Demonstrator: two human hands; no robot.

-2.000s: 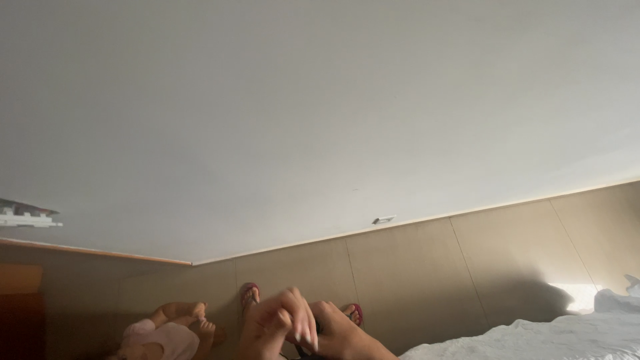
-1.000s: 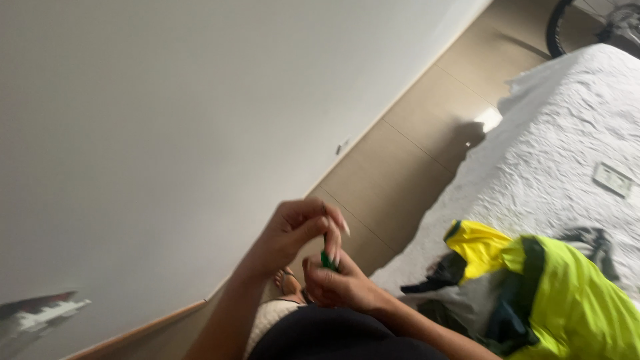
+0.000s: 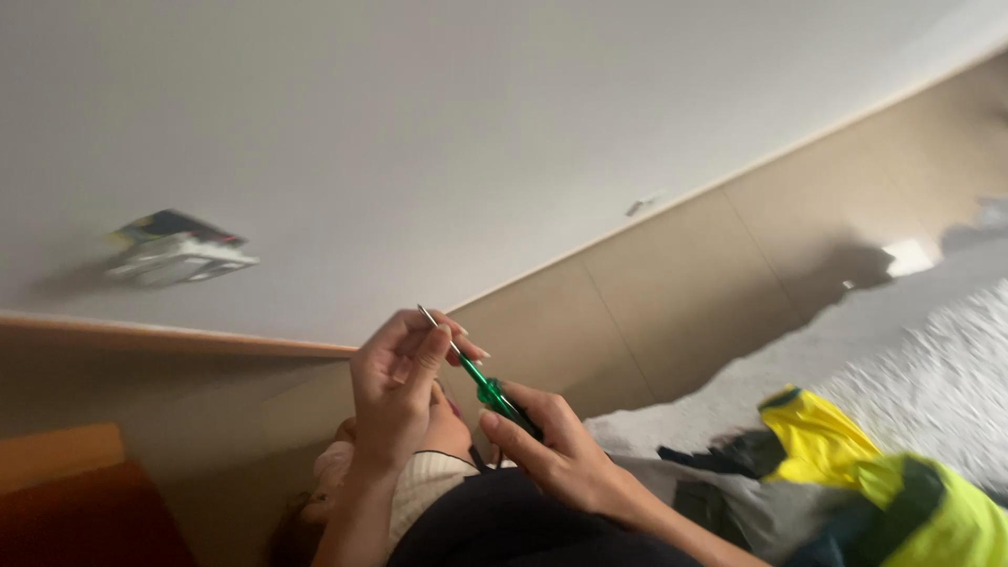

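Note:
A screwdriver (image 3: 490, 384) with a green and black handle and a thin metal shaft lies slanted between my hands, its tip pointing up and left. My right hand (image 3: 555, 449) is closed around the handle. The fingers and thumb of my left hand (image 3: 405, 378) pinch the shaft below the tip. Both hands are in front of my dark top, above the floor near the wall.
At left, a blurred white fixture (image 3: 185, 260) is on the wall (image 3: 441, 142). A small fitting (image 3: 639, 206) sits low on it. Yellow and green clothes (image 3: 827, 441) lie on a white-covered bed (image 3: 732, 386) at right. Another person (image 3: 335, 465) is at the lower left, near an orange-brown object (image 3: 79, 504).
The screwdriver's shaft now shows between my hands; a second ago only a bit of green was visible. My hands have moved apart. The view has swung around.

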